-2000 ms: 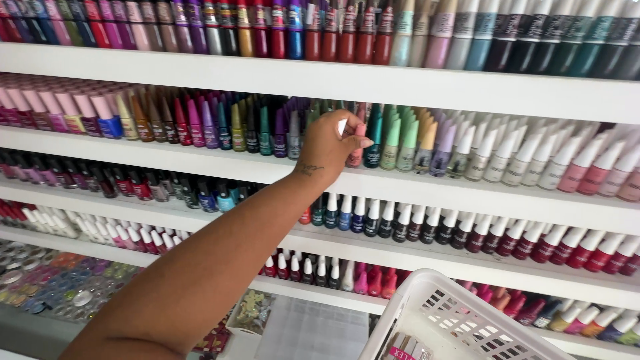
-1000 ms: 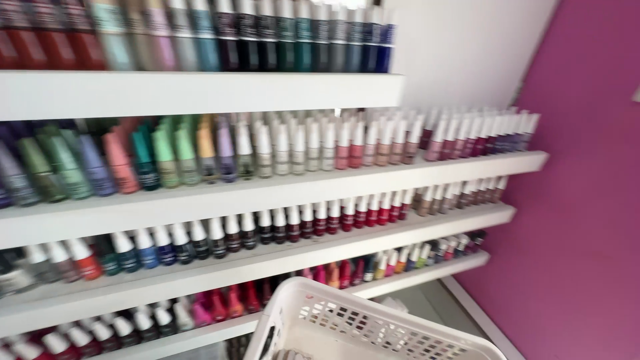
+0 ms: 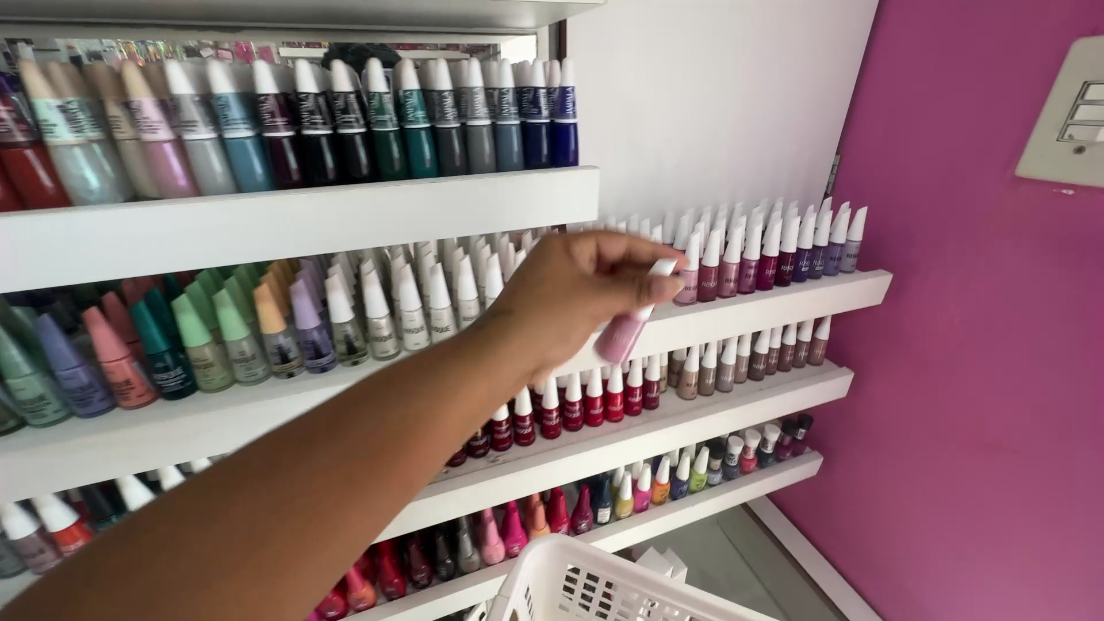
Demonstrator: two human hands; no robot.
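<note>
My left hand [image 3: 573, 297] reaches in from the lower left in front of the shelves. Its thumb and fingers pinch the white cap of a pink nail polish bottle [image 3: 623, 338], which tilts with its glass body down and left. The bottle is just in front of the edge of the second shelf [image 3: 742, 309], near a row of pink, plum and purple polishes [image 3: 750, 259]. Below, at the bottom edge, is a white perforated plastic basket [image 3: 604, 586], whose inside is mostly cut off. My right hand is out of view.
Dark and pearly polishes [image 3: 345, 129] line the upper shelf [image 3: 302, 220]. Pale and pastel bottles [image 3: 198, 336] stand left of my hand, red ones [image 3: 573, 405] beneath it. Lower shelves hold more colours. A magenta wall [image 3: 957, 345] with a switch plate [image 3: 1069, 112] bounds the right side.
The view has shifted right along the shelves. Two seconds ago my left hand was at a shelf by green and teal bottles; one second ago it was out of view. Now it holds a pink bottle.
</note>
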